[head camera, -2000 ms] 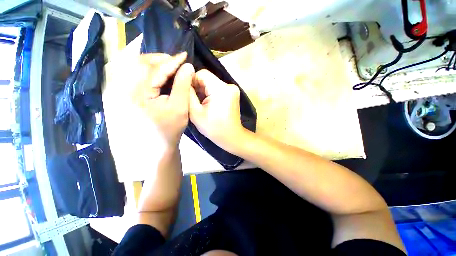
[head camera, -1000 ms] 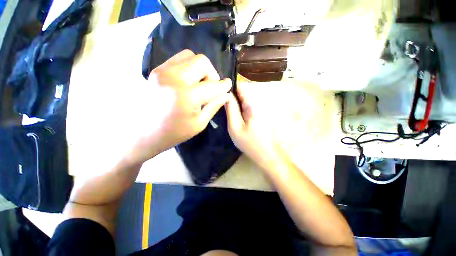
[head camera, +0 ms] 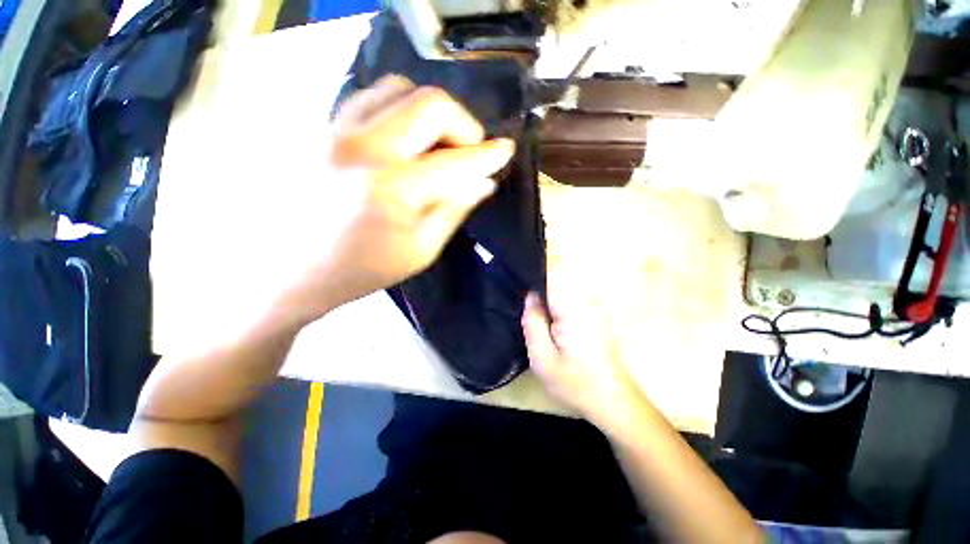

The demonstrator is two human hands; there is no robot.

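The dark bag body [head camera: 468, 308] lies lengthwise on the cream tabletop, its far end beside the presser foot area [head camera: 537, 96] of the sewing machine. A small white tag shows on its cloth. My left hand [head camera: 410, 181] is over the upper part of the bag, thumb and fingertips close together near its right seam edge; whether they pinch cloth is not clear. My right hand [head camera: 569, 351] is lower down at the bag's right edge, fingertips touching it; its grip on the edge is partly hidden.
The cream machine head [head camera: 819, 128] is at upper right. Red and black snips [head camera: 931, 255] and a tangled black cord [head camera: 819, 319] lie on the machine at right. Dark bags [head camera: 101, 329] are piled at far left. Brown metal bars [head camera: 596, 149] are right of the needle area.
The bag now lies straight along the machine after being angled earlier. My right hand has slid down the seam edge toward me, away from my left hand. The view has shifted.
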